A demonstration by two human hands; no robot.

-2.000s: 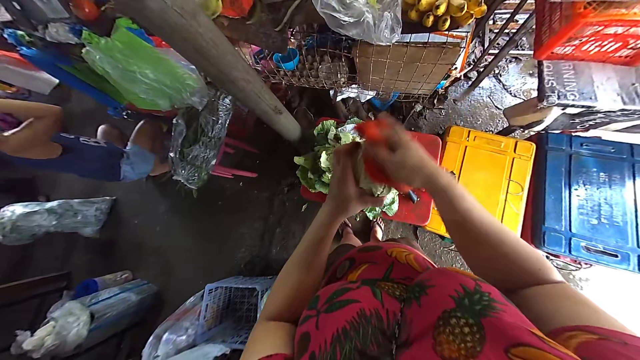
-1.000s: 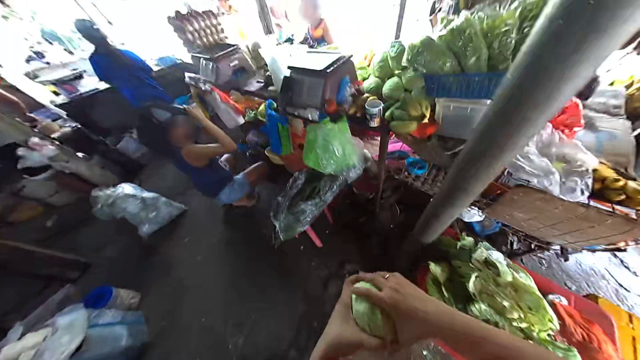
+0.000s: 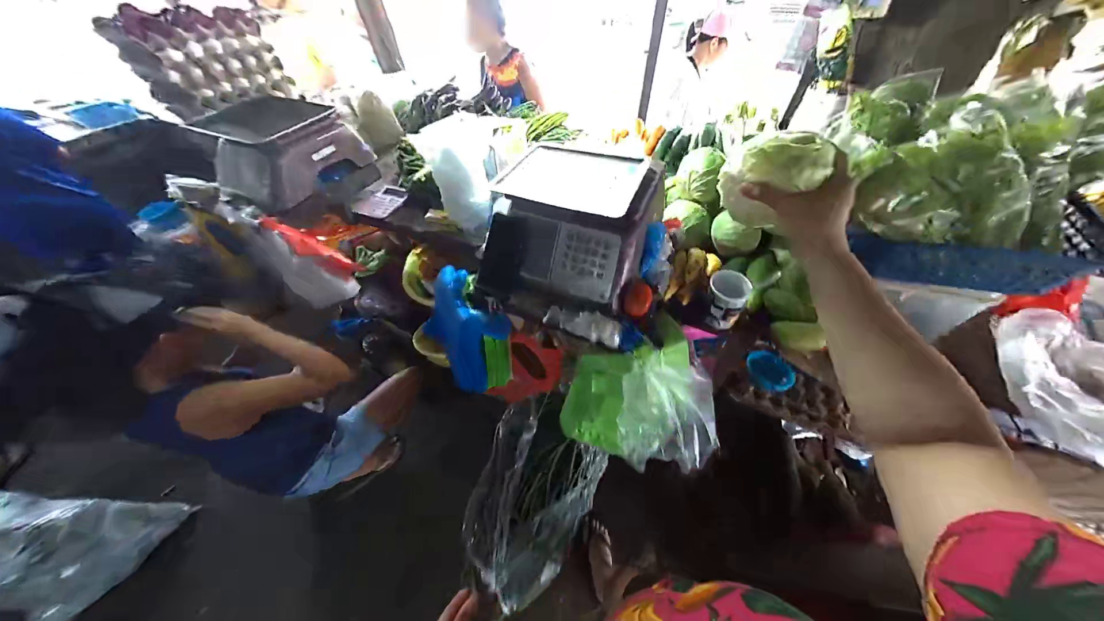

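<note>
My right hand (image 3: 815, 203) is stretched out over the stall and grips a pale green cabbage (image 3: 789, 161) from its right and lower side. Just left of it lie other cabbages (image 3: 700, 175), and below these are green vegetables (image 3: 787, 297) and small yellow bananas (image 3: 690, 274). Of my left hand (image 3: 459, 606) only some fingertips show at the bottom edge, beside a clear plastic bag (image 3: 535, 509) of long green stalks; whether they touch it I cannot tell.
A digital scale (image 3: 565, 228) stands mid-stall, a second scale (image 3: 285, 151) to its left. Green and clear plastic bags (image 3: 638, 397) hang from the front. A person (image 3: 259, 405) crouches at left. A blue crate (image 3: 966, 263) holds bagged greens, and a white cup (image 3: 729, 297) stands near the edge.
One second ago both hands were together low down around a cabbage; now my right arm is extended over the stall with a cabbage. The view has swung up toward the stall.
</note>
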